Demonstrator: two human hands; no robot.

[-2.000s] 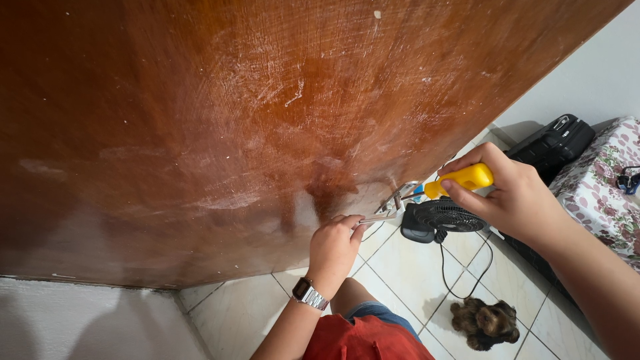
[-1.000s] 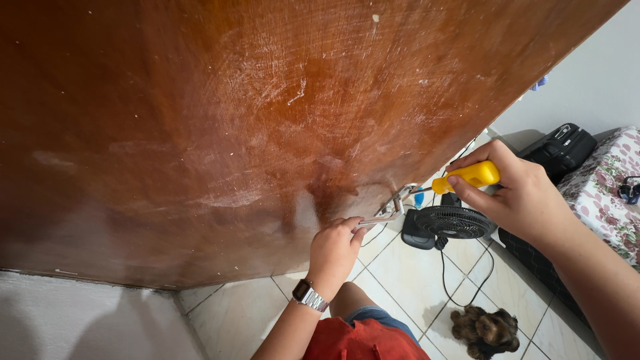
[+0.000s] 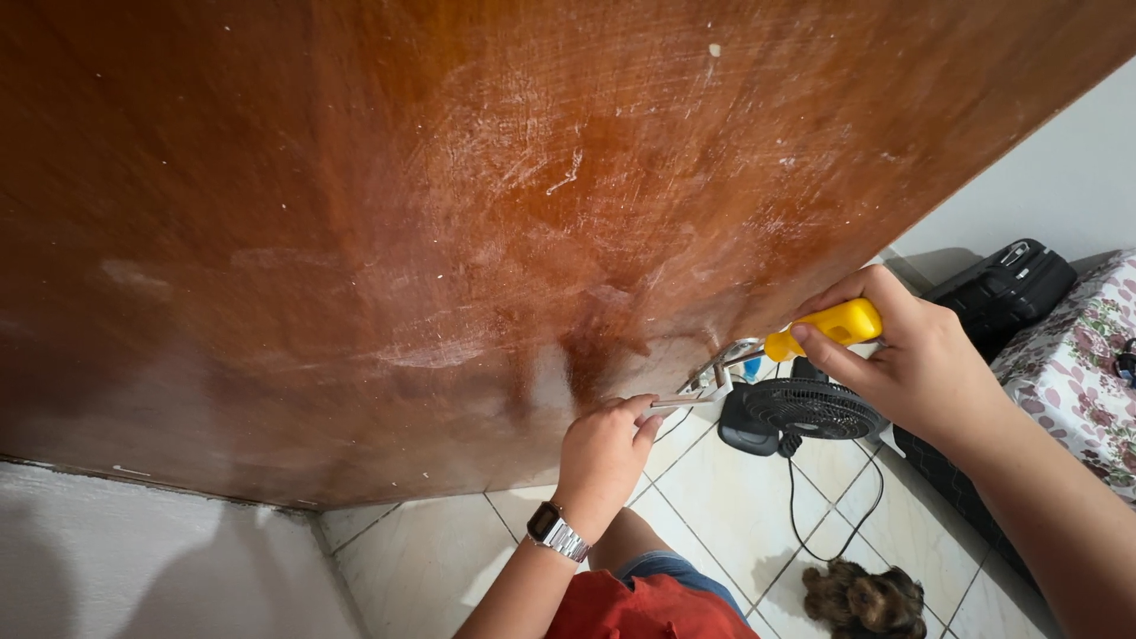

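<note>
My right hand (image 3: 896,355) grips the yellow handle of a screwdriver (image 3: 825,330), its shaft pointing left and down to a metal door handle plate (image 3: 721,364) at the wooden door (image 3: 497,222). My left hand (image 3: 608,453), with a wristwatch above it, holds the light-coloured lever of a door handle (image 3: 679,402) between thumb and fingers. The handle stands out from the door's surface, beside the screwdriver's tip. Exactly where the tip touches is too small to tell.
A black fan (image 3: 812,408) stands on the tiled floor (image 3: 710,497), its cord (image 3: 792,524) looping toward a small brown dog (image 3: 865,596). At the right are a black case (image 3: 1007,288) and a flowered cloth (image 3: 1078,373). A white wall (image 3: 133,550) meets the door at lower left.
My right hand has moved slightly to the right with the screwdriver since the earliest frame. My left hand stays at the lever. The fan appears at a different angle.
</note>
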